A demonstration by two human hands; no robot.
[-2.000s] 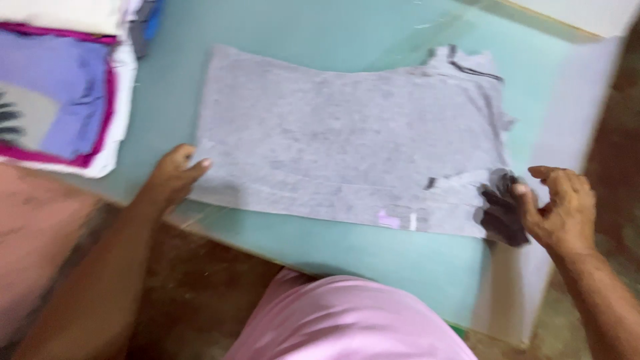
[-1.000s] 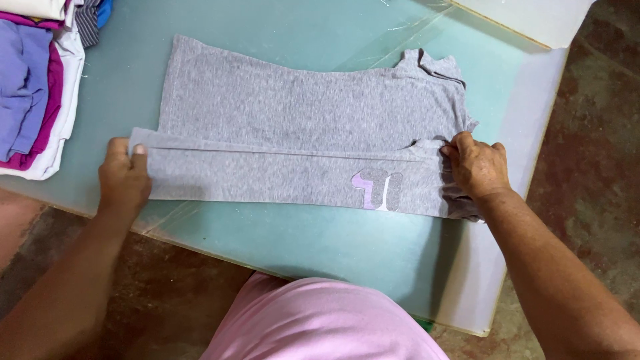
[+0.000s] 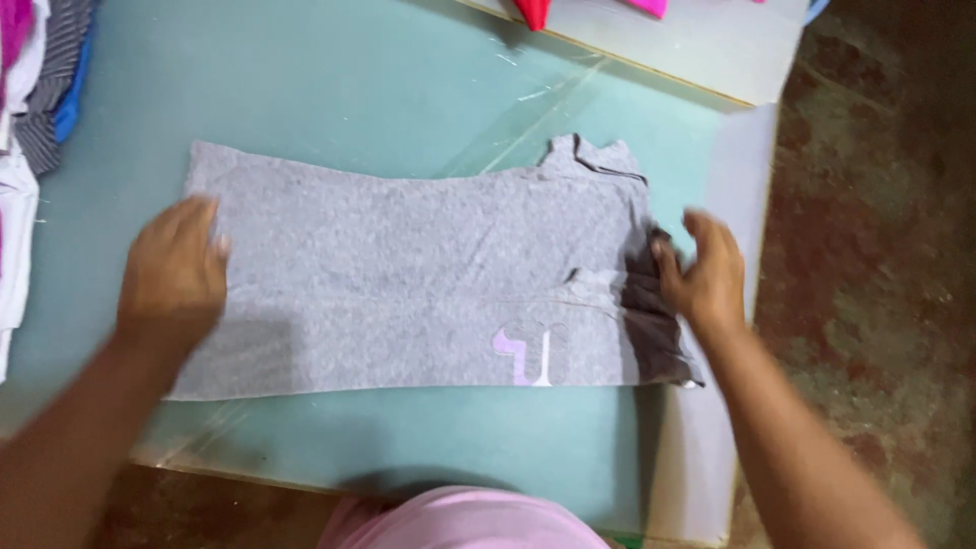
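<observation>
A heather-grey T-shirt (image 3: 412,252) lies folded lengthwise on the pale green tabletop, its hem to the left and its neck end to the right. Part of a lilac and white print shows near the lower right. At the hem is my left hand (image 3: 175,267), blurred, its fingers at or just above the cloth; whether it grips any is unclear. My right hand (image 3: 705,271) is beside the neck end, thumb and fingers apart, with nothing held between them. Its shadow falls across the shirt's right part.
Stacked clothes (image 3: 19,229), white, magenta, striped and blue, lie along the left edge. A raised pale board (image 3: 686,53) at the upper right carries red and pink cloth. The table's near edge (image 3: 252,479) runs in front of my pink clothing, with dark floor beyond the right side.
My right hand has let go of the shirt's neck end, which it held a second ago. The narrow lower flap seen then now lies flat against the rest of the shirt.
</observation>
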